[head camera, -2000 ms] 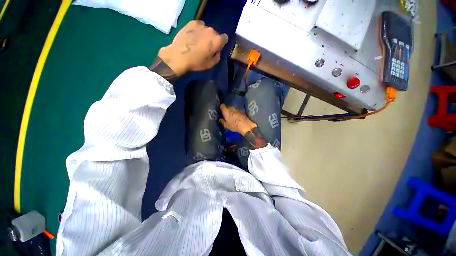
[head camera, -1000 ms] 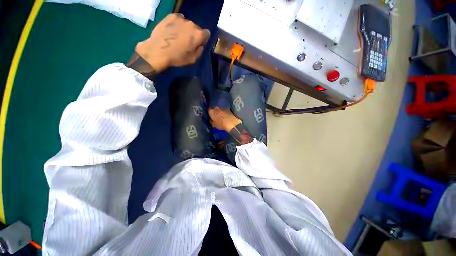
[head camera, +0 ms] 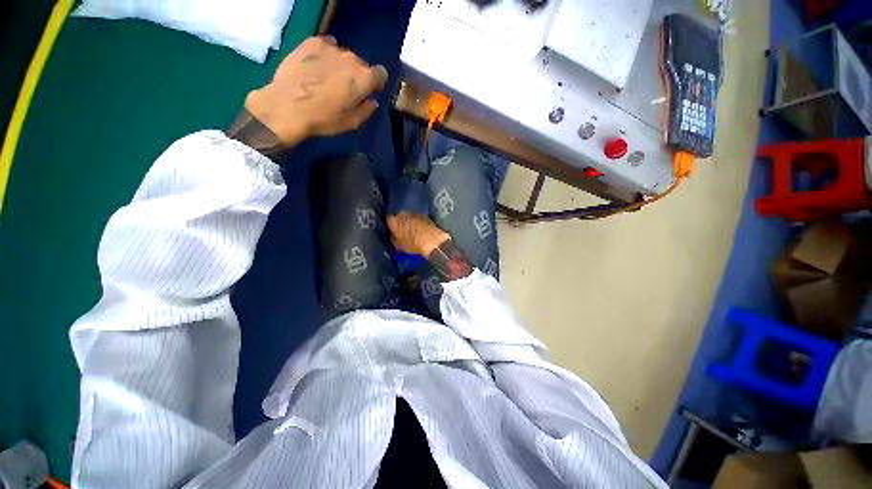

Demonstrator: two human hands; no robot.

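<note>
My left hand (head camera: 316, 91) is curled into a loose fist at the edge of the green bench, back upward; nothing shows in it, its underside is hidden. My right hand (head camera: 416, 234) rests low between my thighs; its fingers are partly hidden. Neither hand touches the white dispensing robot's table (head camera: 516, 72) at the upper right. Its sloped front carries a red button (head camera: 615, 148) and silver buttons (head camera: 586, 130). The teach pendant (head camera: 690, 86) lies on its right side, orange plug at its lower end. A white foam sheet (head camera: 196, 17) lies at the top left.
The green bench (head camera: 57, 229) with a yellow edge (head camera: 33, 86) runs along the left. An orange plug (head camera: 438, 107) and cable hang at the machine's front left corner. A red stool (head camera: 813, 177), a blue stool (head camera: 774, 353) and cardboard boxes (head camera: 827, 258) stand at the right.
The whole view has shifted, so the machine, bench and both hands appear farther left. My hands keep nearly the same pose, with no clear grasp or release.
</note>
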